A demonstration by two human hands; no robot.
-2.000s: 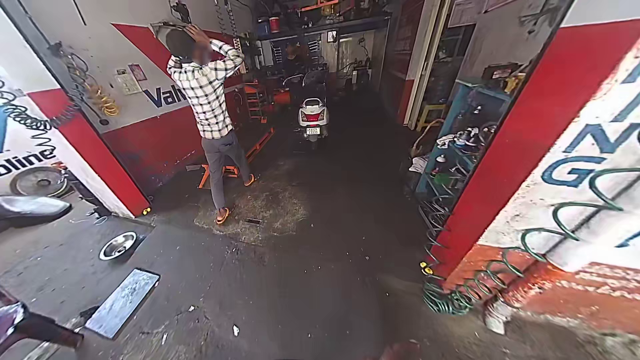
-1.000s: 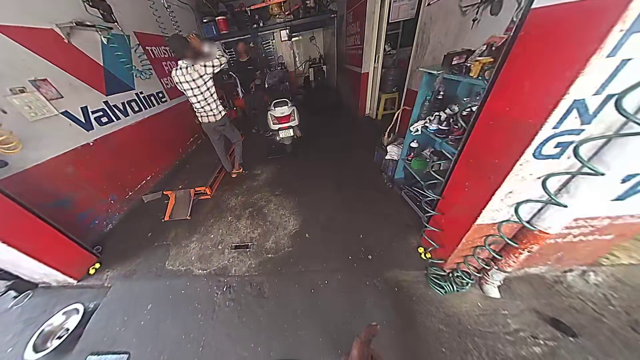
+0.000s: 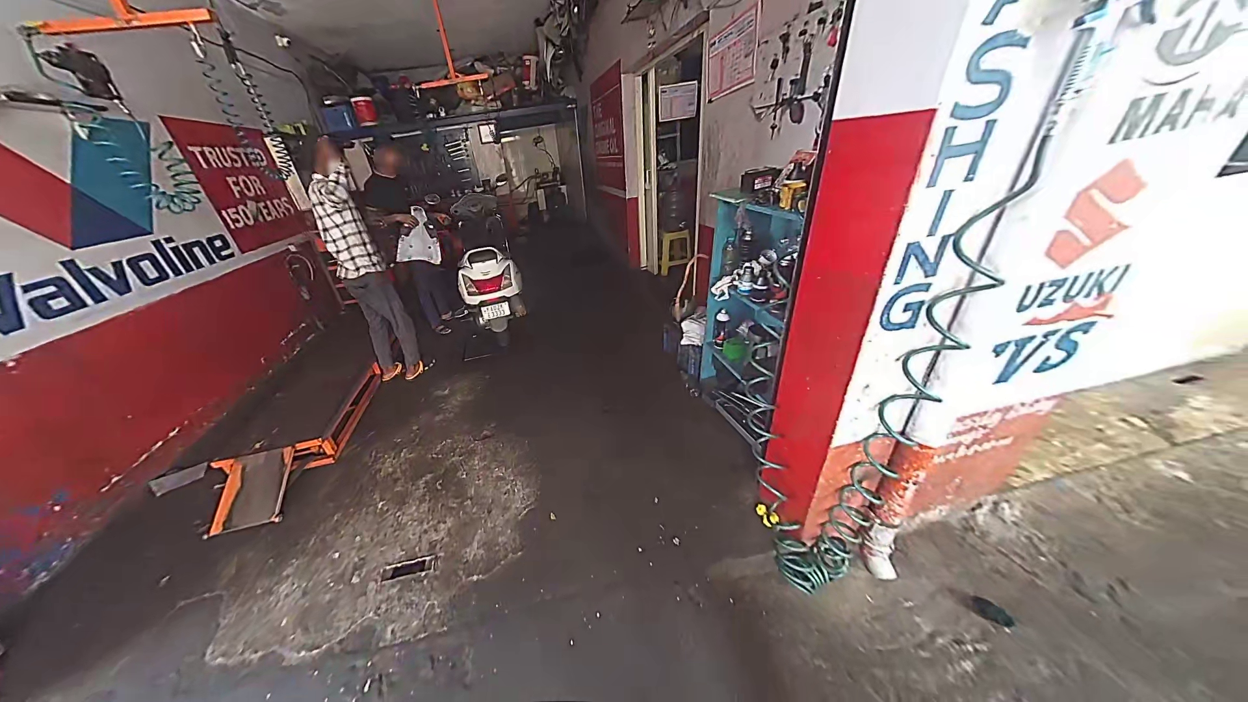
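Observation:
Neither my left hand nor my right hand shows in the head view, so what they hold cannot be seen. Ahead, at the left of the workshop, a person in a checked shirt has an arm raised near the head. Beside them a second person in a dark top has a pale bag in front of the body. A white scooter stands to the right of these two people, its rear toward me. A low orange-framed lift lies on the floor at the left, its short ramp nearest me.
A coiled green air hose lies by the foot of the red and white pillar. Behind it a blue shelf unit holds bottles and parts. A yellow stool stands by the doorway. The floor has a small rectangular opening.
The view has swung right and moved nearer the workshop. A hand seen at the bottom edge a second ago is out of view. The pale bag now shows between the two people.

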